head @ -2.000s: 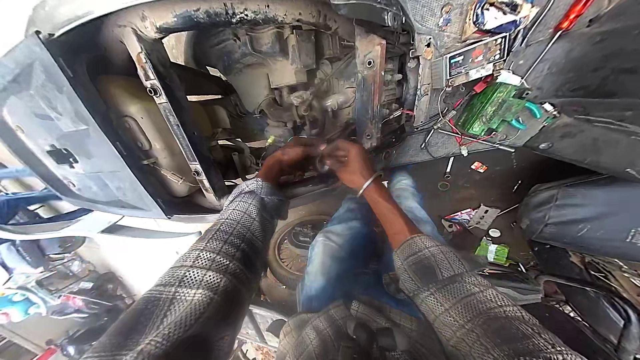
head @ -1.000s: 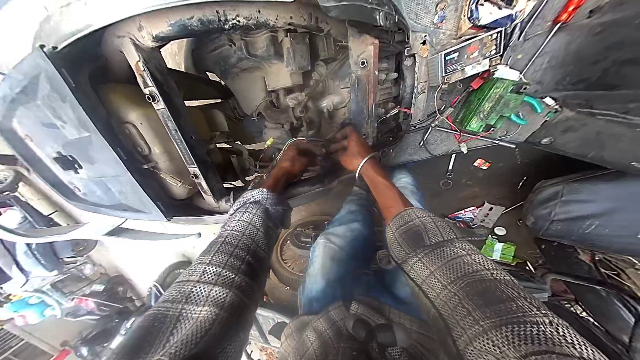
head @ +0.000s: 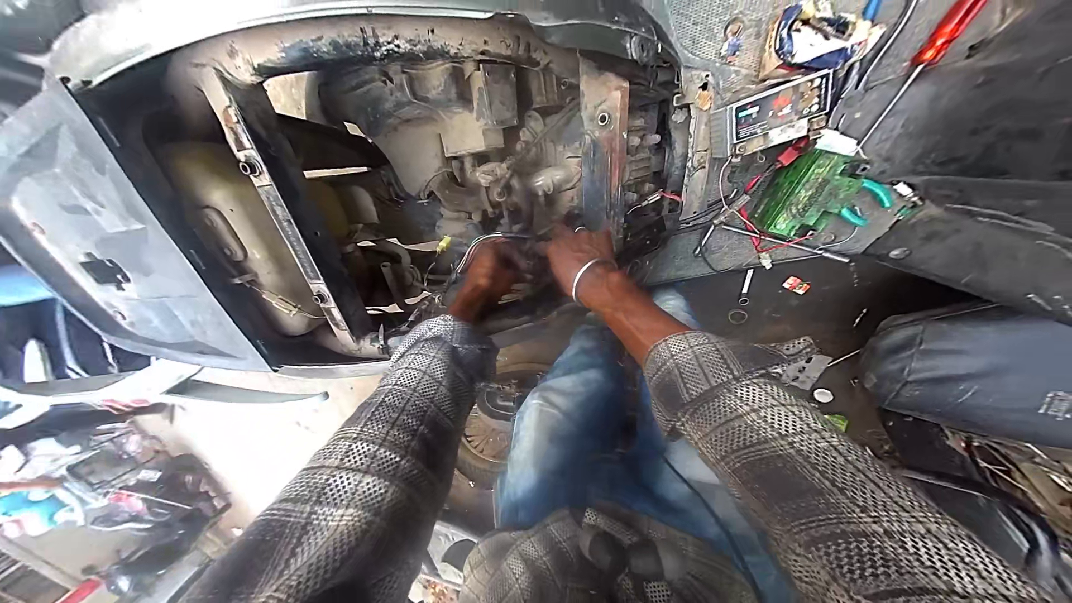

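Note:
My left hand (head: 492, 272) is at the lower edge of the open vehicle compartment, beside thin wires (head: 479, 241); its fingers are blurred and partly hidden, so what it holds is unclear. Close to its right, my right hand (head: 578, 255), with a metal bangle at the wrist, has bent fingers near the lower end of a rusty metal bracket (head: 605, 151). Its fingertips are hard to make out. Above both hands lies a dusty engine or drive unit (head: 469, 126). A yellow connector (head: 443, 244) hangs left of my left hand.
A metal crossbar (head: 272, 201) spans the compartment at left. On the right lie a battery (head: 779, 109), a green circuit-like part (head: 800, 193) with red wires, a red-handled screwdriver (head: 946, 38), a small socket tool (head: 745, 286) and a metal ring (head: 737, 316). A wheel (head: 486, 435) stands below.
Two seconds ago my hands were together below the compartment; now they are slightly apart, and my right hand has moved up to the bracket's lower end.

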